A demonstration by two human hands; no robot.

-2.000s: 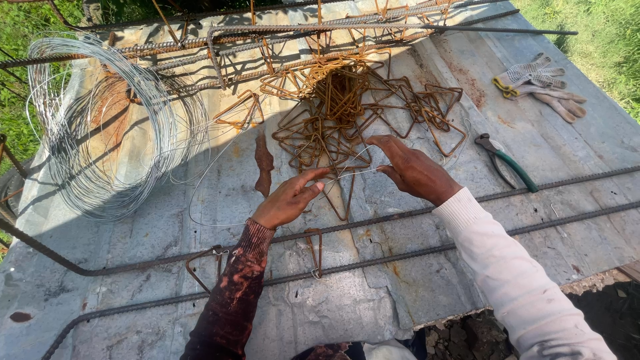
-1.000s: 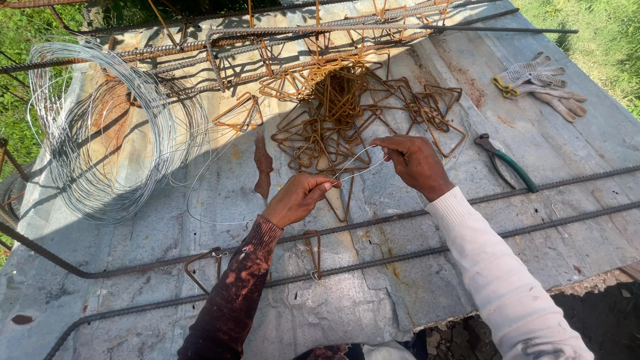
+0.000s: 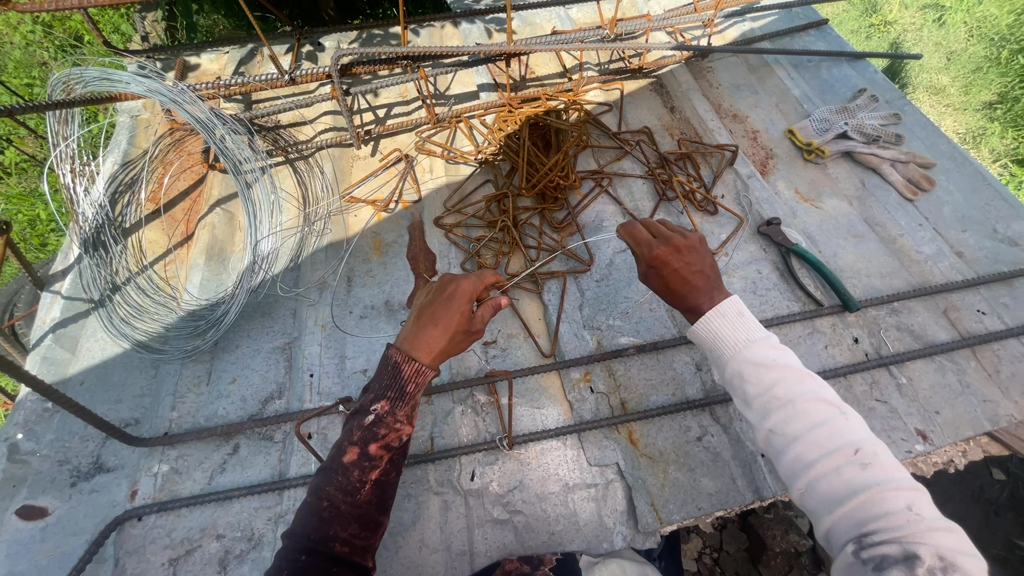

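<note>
My left hand [image 3: 454, 314] and my right hand [image 3: 674, 262] each grip an end of a doubled piece of thin metal wire [image 3: 552, 258], stretched between them above a heap of rusty bent-rebar stirrups [image 3: 544, 160]. Thin wire trails from my left hand toward a large coil of tie wire [image 3: 256, 232] on the left. Below my hands, two ribbed steel bars [image 3: 608, 352] run across the sheet metal, with a rusty stirrup [image 3: 502, 408] around or against them and another [image 3: 308, 428] partly behind my left sleeve.
End-cutting pliers [image 3: 816, 268] with a green handle lie right of my right hand. A pair of work gloves [image 3: 864, 140] rests farther back on the sheet-metal surface [image 3: 704, 472]. A rusty rebar assembly [image 3: 480, 56] spans the far side. Rubble lies below the near edge.
My hands were farther apart, with the right fingers spread, two seconds ago. The bowed wire between them is now drawn nearly straight. Compared with one second ago, my right hand is slightly lower.
</note>
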